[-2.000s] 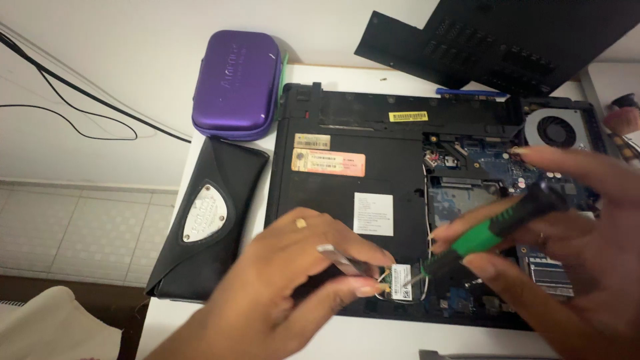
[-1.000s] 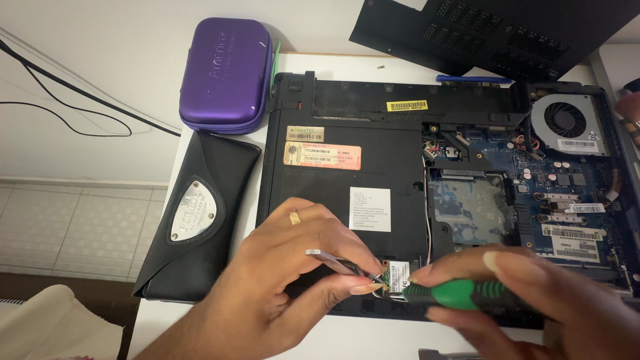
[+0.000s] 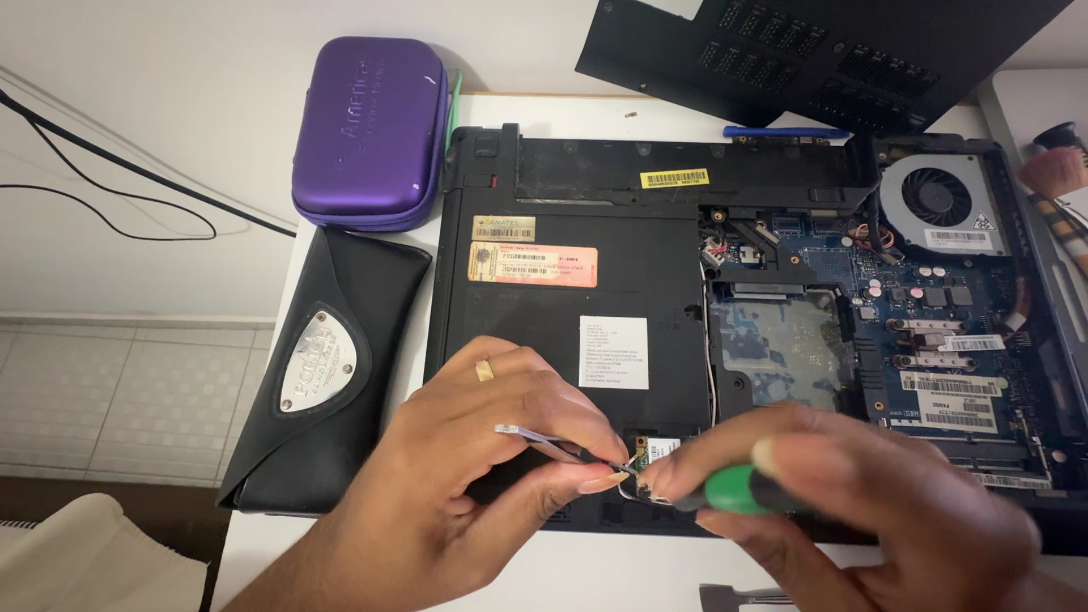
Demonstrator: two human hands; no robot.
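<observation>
An opened laptop [image 3: 510,340] lies underside up, its blue circuit board [image 3: 820,268] and cooling fan [image 3: 935,197] exposed on the right. My left hand [image 3: 501,450], a ring on one finger, pinches metal tweezers [image 3: 540,442] whose tips reach the edge of a small wireless card [image 3: 661,450] near the laptop's front edge. My right hand [image 3: 875,493] holds a green and black screwdriver [image 3: 738,490] lying low toward the same card, its tip hidden behind the fingers. Thin cables [image 3: 712,357] run down the case to the card.
A purple zip case [image 3: 370,127] and a black glasses case [image 3: 340,357] stand left of the laptop. Behind it are a black bottom cover [image 3: 816,51] and a blue pry tool [image 3: 786,133]. A metal tool [image 3: 739,597] lies at the near edge, a brush [image 3: 1054,170] at right.
The screwdriver has gone from a raised slant to lying low by the card, with my right hand lowered around it. My left hand stays at the card with the tweezers.
</observation>
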